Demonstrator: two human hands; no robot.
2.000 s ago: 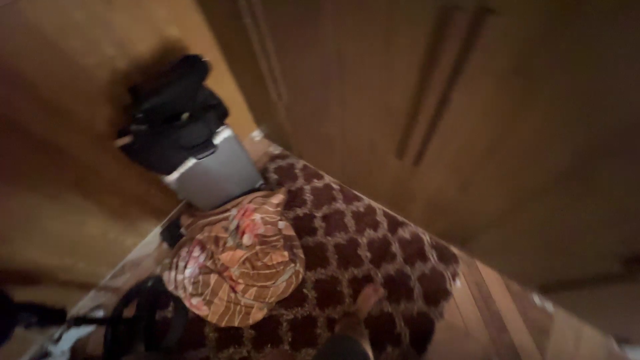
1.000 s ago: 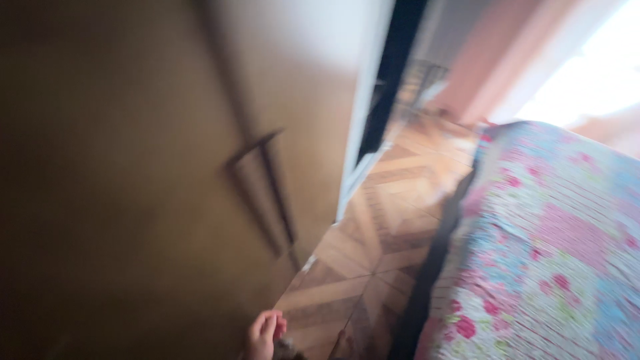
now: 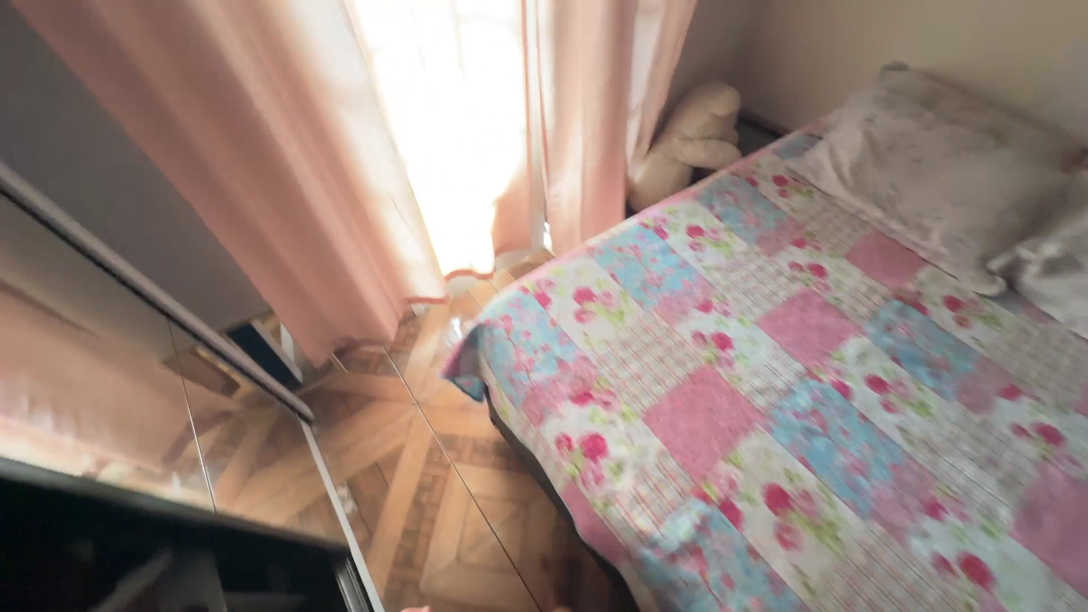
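A tiny bit of skin shows at the bottom edge of the head view, by the floor near the cabinet's lower corner; which hand or body part it belongs to cannot be told. Neither of my hands can be made out. To the right lies a bed with a floral patchwork quilt [image 3: 705, 416] in pink, blue and white. Grey-beige pillows [image 3: 926, 178] rest at its far end. Pink curtains [image 3: 255, 170] hang at a bright window [image 3: 450, 127].
The patterned wood-look floor [image 3: 425, 476] runs between the bed and a mirrored sliding door [image 3: 127, 365] on the left. A dark opening [image 3: 153, 561] is at lower left. Beyond the bed's far edge sits a cream plush toy [image 3: 697, 140].
The view has swung from the wooden doors to the window and bed. A hand seen at the bottom edge one second ago is no longer plainly visible.
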